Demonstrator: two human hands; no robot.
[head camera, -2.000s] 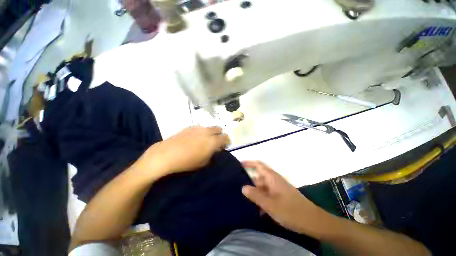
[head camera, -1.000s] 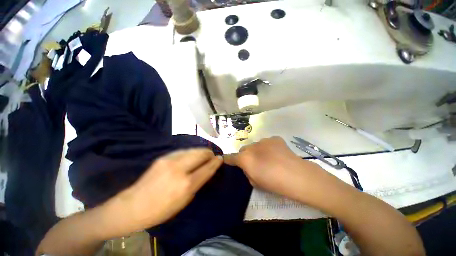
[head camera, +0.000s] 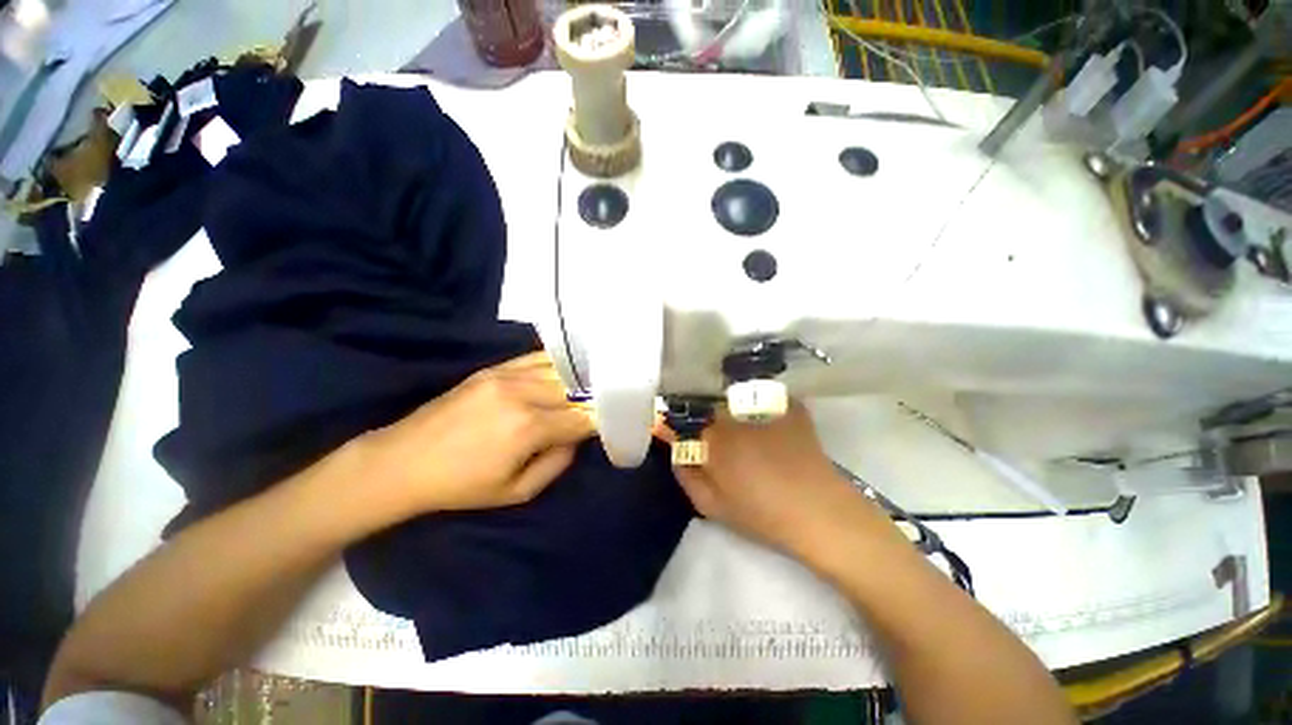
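The dark navy garment (head camera: 340, 305) lies folded on the white table left of and in front of the sewing machine head (head camera: 879, 269). My left hand (head camera: 496, 432) is on the garment's edge beside the needle area, its fingertips closed on the cloth. My right hand (head camera: 758, 475) is just right of the presser area, partly under the machine head. Its fingertips are hidden behind the machine parts, so its hold on the cloth cannot be seen. The needle and presser foot are mostly hidden.
Scissors (head camera: 928, 545) lie right of my right hand, partly behind my forearm. A thin pale tool (head camera: 992, 460) lies farther right. More navy garments (head camera: 43, 383) with small tags (head camera: 184, 106) are at the left. A ruler scale (head camera: 765, 649) runs along the front table edge.
The view has shifted, showing more of the machine's top. Both hands have moved from the cloth edge in front of the needle to the needle area, and the garment's front part has moved with them.
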